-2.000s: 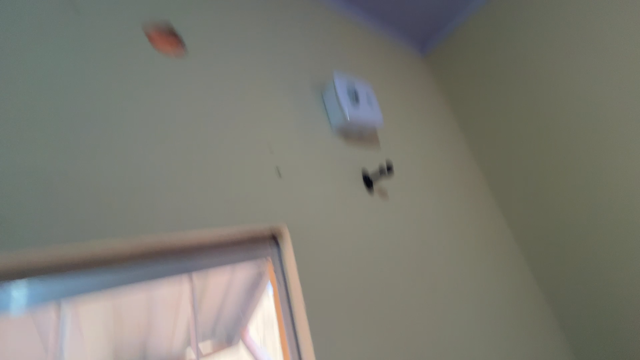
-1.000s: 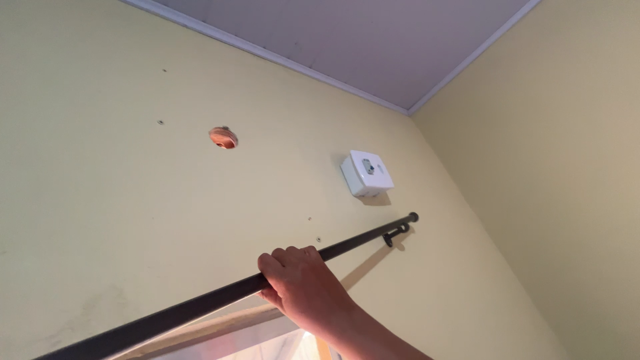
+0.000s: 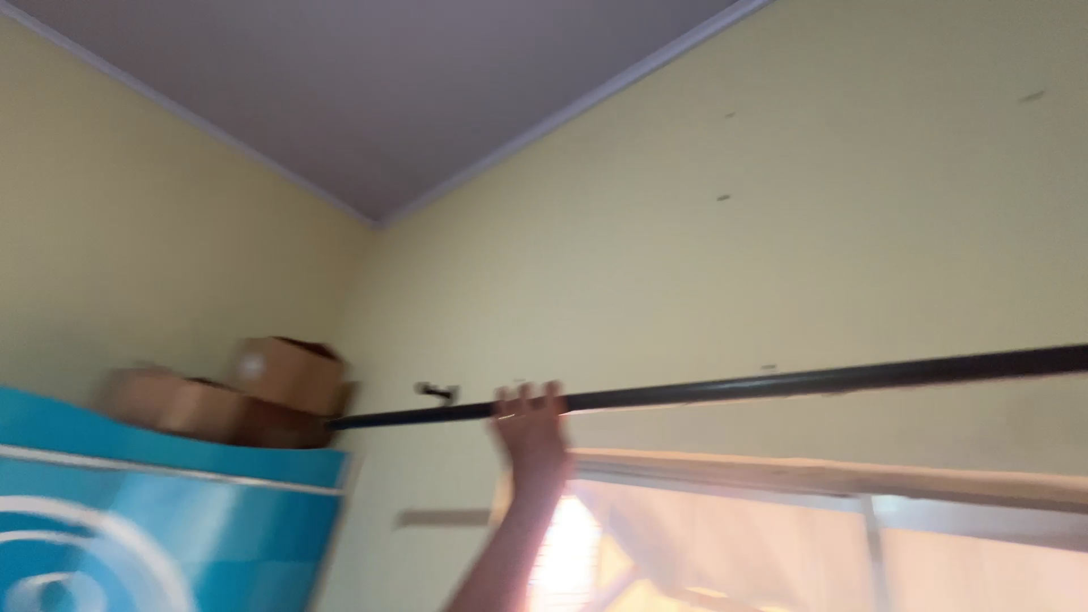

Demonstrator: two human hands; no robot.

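Note:
A long dark curtain rod (image 3: 705, 391) runs across the view, its far end at the left near the room corner. My left hand (image 3: 533, 425) reaches up from below, its fingers wrapped over the rod. A small dark wall bracket (image 3: 438, 393) sticks out from the wall just above the rod, left of my hand; the rod appears apart from it. My right hand is out of view. The rod's right end lies beyond the frame.
Below the rod is a bright window with a wooden frame (image 3: 799, 469). Cardboard boxes (image 3: 293, 374) sit above a glossy blue panel (image 3: 170, 527) at the left. Small marks or holes dot the yellow wall (image 3: 612, 280).
The view has swung left to another corner. My right hand, on the rod one second ago, is out of view; my left hand now shows on the rod.

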